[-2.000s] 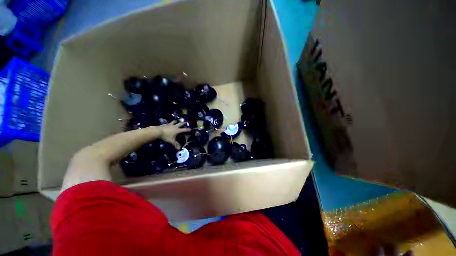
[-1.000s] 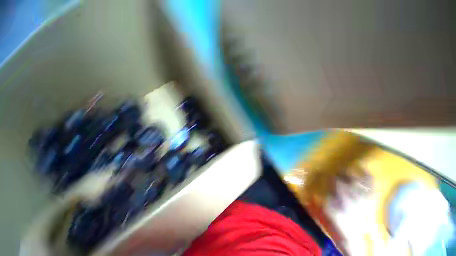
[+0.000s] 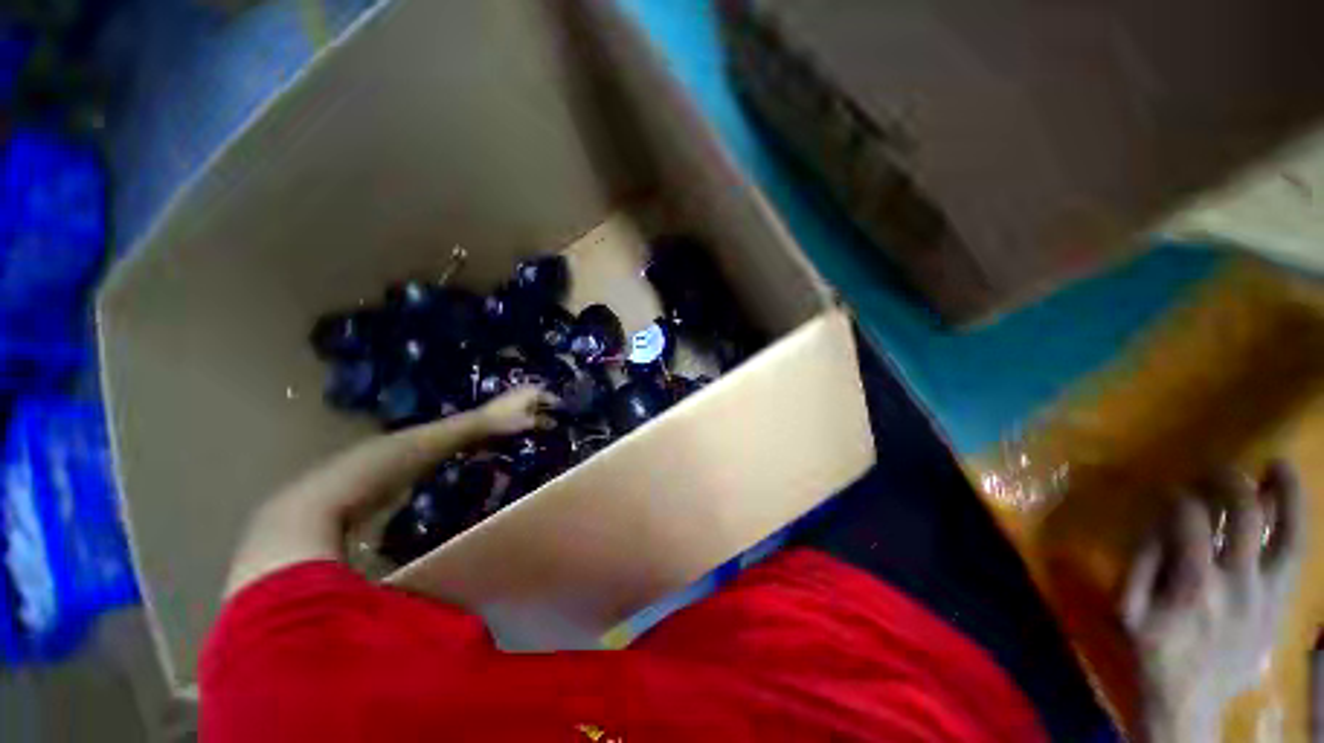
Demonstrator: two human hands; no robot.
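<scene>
A large open parts carton point(image 3: 639, 544) stands at the left, with a heap of glossy black shells point(image 3: 421, 341) and thin wires at its bottom. My left hand point(image 3: 520, 411) reaches down into the carton among the shells; its fingertips are blurred against them, and I cannot tell if it grips one. A small white disc point(image 3: 646, 344) shows among the shells. My right hand point(image 3: 1212, 581) rests with fingers spread over the orange-wrapped fixture point(image 3: 1082, 537) at the lower right, cut off by the bottom edge; what lies under it is hidden.
A second brown carton point(image 3: 1002, 145) stands on the blue-green bench point(image 3: 929, 370) at the upper right. Blue plastic crates point(image 3: 58, 508) are at the left edge. A pale surface point(image 3: 1278, 211) shows at the right edge.
One second ago the view was blurred and turned further right. Now my left hand shows in the carton again, and my right hand shows clearly on the fixture; the white round thing there is out of sight.
</scene>
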